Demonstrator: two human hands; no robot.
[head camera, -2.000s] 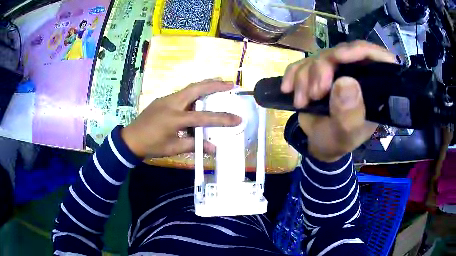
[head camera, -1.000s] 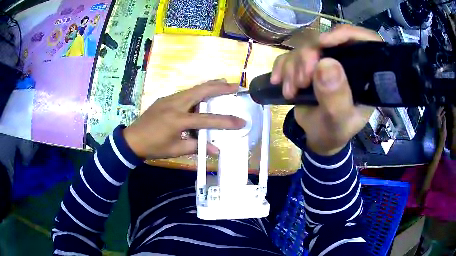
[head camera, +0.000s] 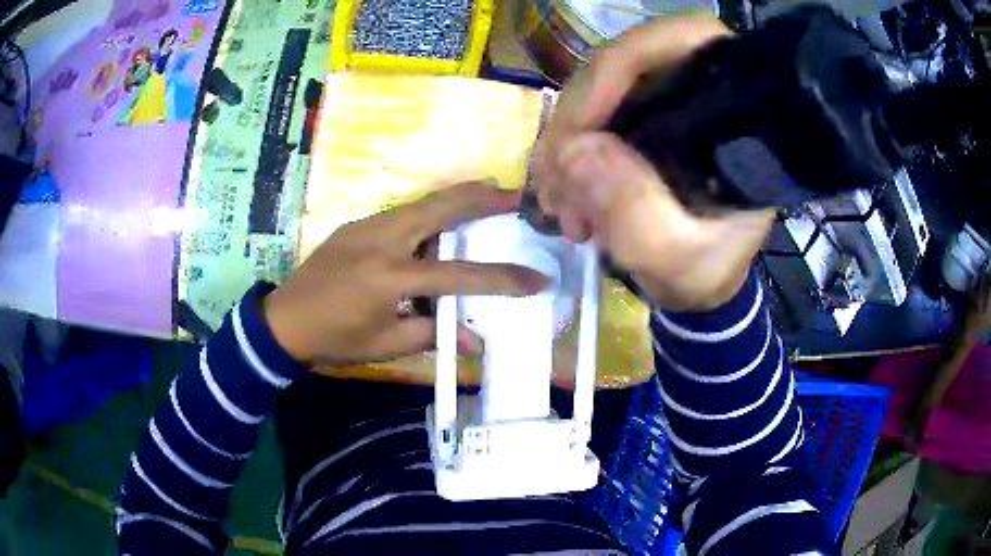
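Note:
The white housing (head camera: 516, 369) lies on the work pad (head camera: 418, 136), its round end away from me and its flat crossbar toward my body. My left hand (head camera: 402, 277) holds the housing at its round end, with fingers spread over the disc. My right hand (head camera: 641, 185) is closed around the black electric screwdriver (head camera: 750, 119). The screwdriver slants down to the far edge of the round end; its bit and any screw there are hidden by my fingers.
The yellow parts tray (head camera: 413, 33) with tiny silver pieces stands beyond the pad, beside the clear round tub (head camera: 565, 38). Pink printed paper (head camera: 125, 185) covers the bench at left. A blue plastic crate (head camera: 837, 434) is at lower right. A silver-grey fixture (head camera: 891, 239) stands at right.
My right hand and the screwdriver have moved left and tilted more steeply over the round end. The housing has shifted slightly right and toward me, with my left hand still on it.

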